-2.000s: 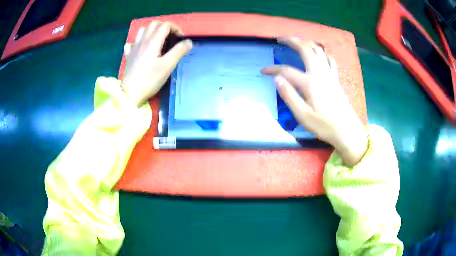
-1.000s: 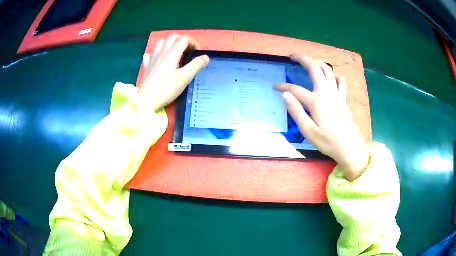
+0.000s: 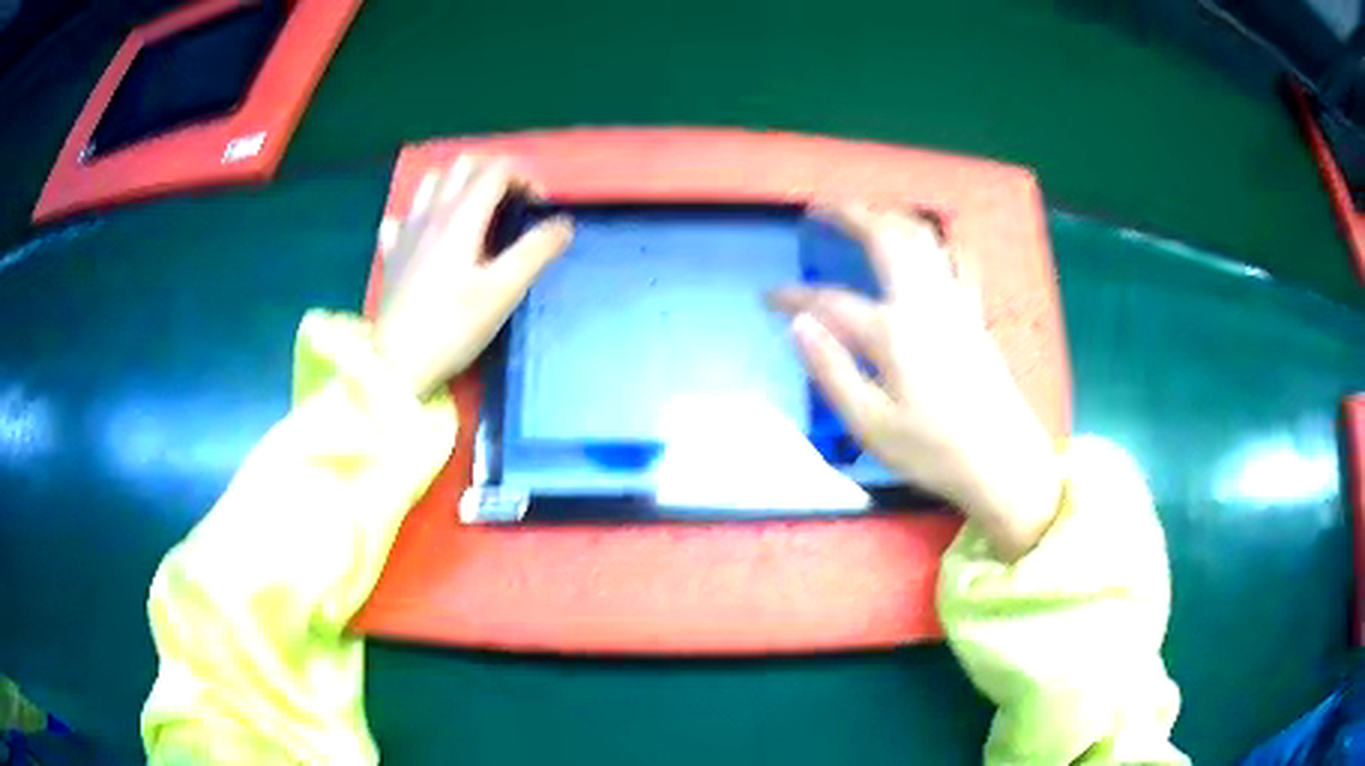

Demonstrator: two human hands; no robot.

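Observation:
A tablet point(image 3: 644, 359) with a black border lies on an orange foam tray point(image 3: 674, 591). Its lit screen shows a large pale window over a blue desktop, blurred, with white glare at the bottom. A barcode label point(image 3: 494, 503) is at its lower left corner. My left hand point(image 3: 449, 277) rests on the tray and the tablet's upper left corner, thumb over the border, fingers apart. My right hand point(image 3: 913, 359) is over the screen's right side, fingers spread, index finger near the window's right edge. Whether it touches the glass cannot be told.
Another orange tray point(image 3: 292, 90) with a dark tablet point(image 3: 180, 78) is at the upper left. Parts of orange edges show at the far right point(image 3: 1355, 494). The glossy green surface point(image 3: 674, 711) lies under the trays. A bit of blue shows at the lower right corner.
The view has shifted, so the tray sits lower and a little left in the picture. The window's text rows, readable as lines a second ago, are blurred now. Both hands keep nearly the same places on the tablet.

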